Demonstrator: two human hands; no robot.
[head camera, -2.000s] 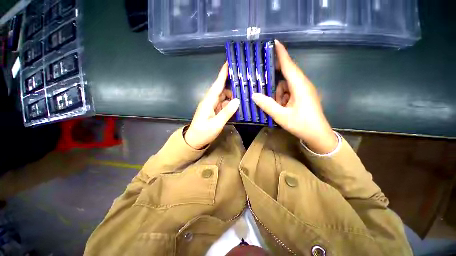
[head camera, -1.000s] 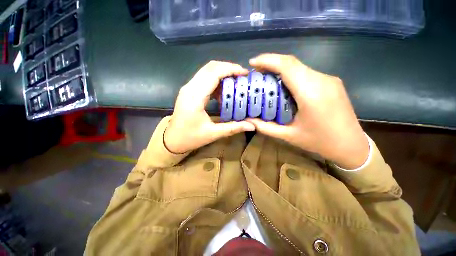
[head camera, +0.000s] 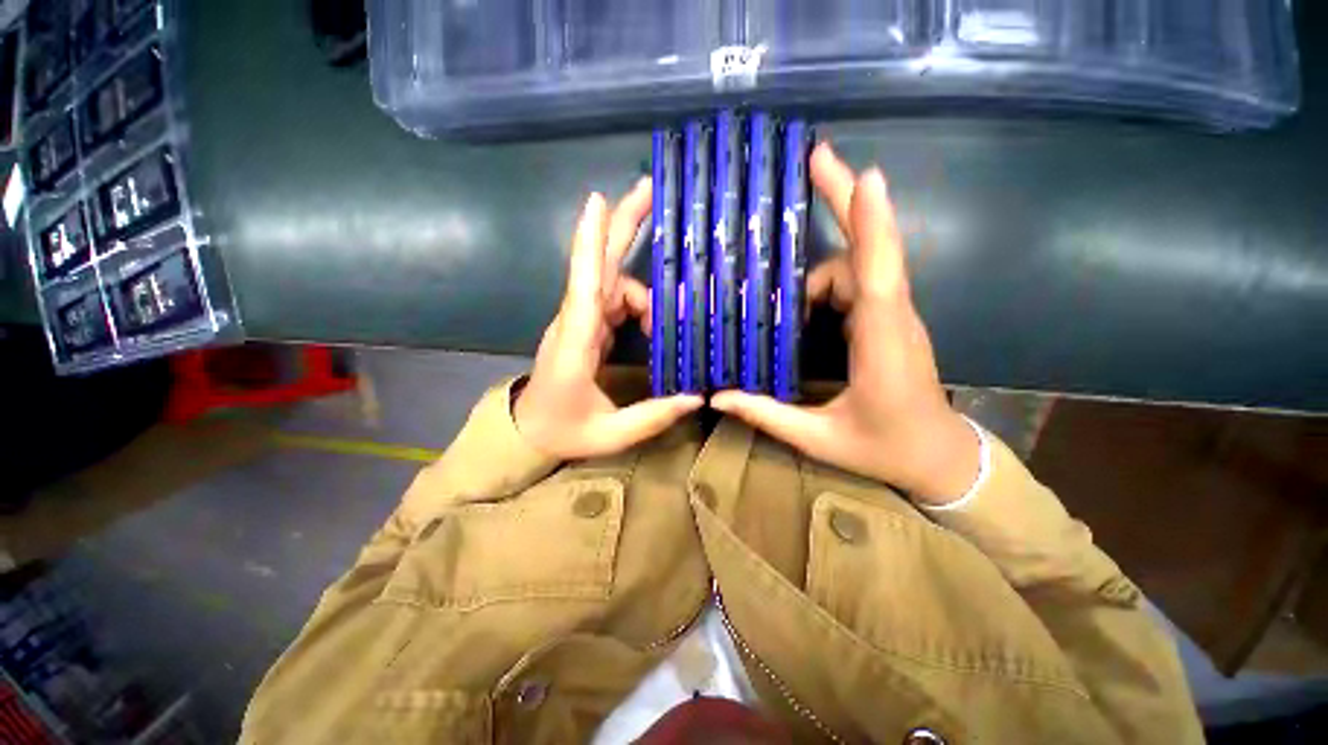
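Observation:
Several keypad mobile phones (head camera: 727, 255) stand on edge side by side in a row, showing as blue and black stripes, at the centre near the bench's front edge. My left hand (head camera: 590, 342) holds the row from the left, with its thumb along the near ends. My right hand (head camera: 878, 349) holds it from the right, with its thumb also at the near ends. The faces of the phones are hidden.
A stack of clear plastic trays (head camera: 830, 88) lies beyond the phones on the dark green bench (head camera: 1107, 262). A neighbouring tray (head camera: 219, 299) at the left holds dark phones. A dark item (head camera: 338, 26) lies at the top. A red stool (head camera: 270, 381) is below the bench.
The phones have turned from showing their rounded ends to showing their long blue sides. Both hands have shifted to the sides and near ends of the row.

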